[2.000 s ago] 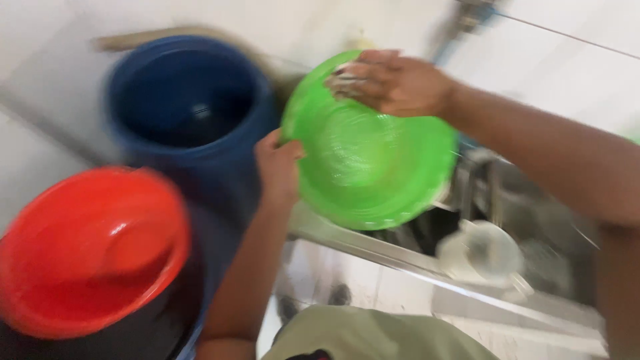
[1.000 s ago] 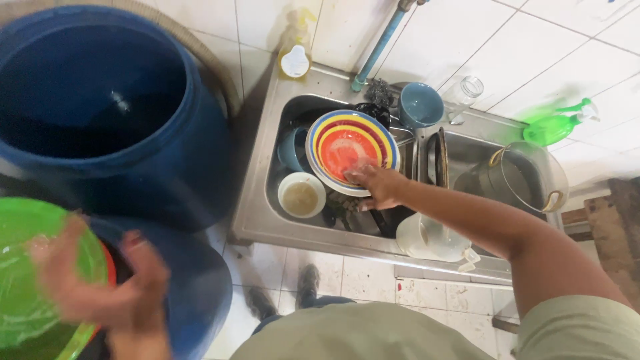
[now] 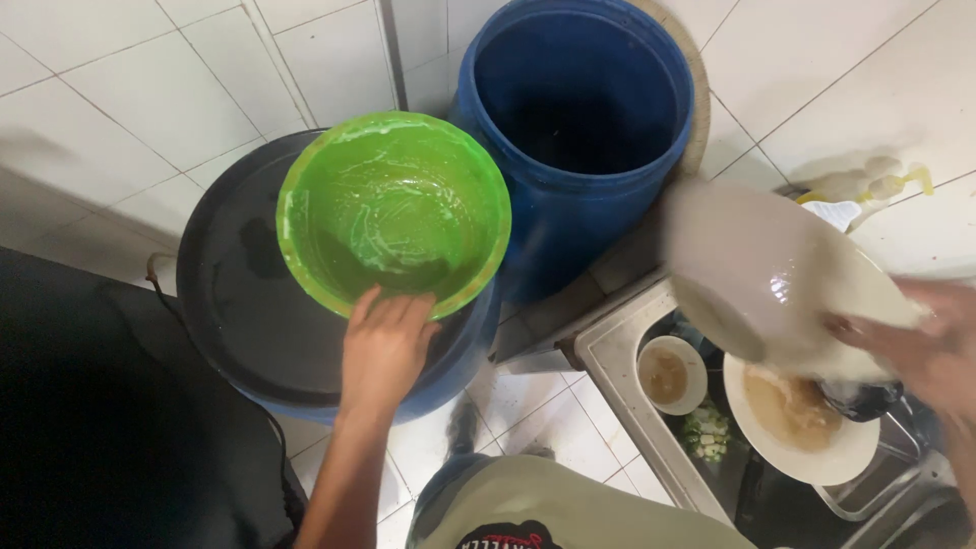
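My left hand (image 3: 389, 335) grips the near rim of a soapy green plastic basin (image 3: 396, 213), which is over the black lid (image 3: 252, 305) of a blue barrel. At the right, my right hand (image 3: 915, 343), blurred, holds a large pale bowl (image 3: 762, 267) tilted on its side above the sink (image 3: 618, 366). Under it in the sink is a white bowl (image 3: 842, 457) with cloudy brownish liquid. A small white bowl (image 3: 690, 374) with similar liquid stands to its left, near green and white food scraps (image 3: 707, 435).
An open blue barrel (image 3: 579, 99) stands behind, between the lidded barrel and the sink. A soap pump bottle (image 3: 839, 210) is by the tiled wall at the right. A dark flat surface (image 3: 114, 404) fills the lower left, with a cable along its edge.
My right hand has lifted a bowl from the sink; a second ago it touched a striped bowl there. My left hand, then raised with fingers apart, now holds the green basin. The view has swung left.
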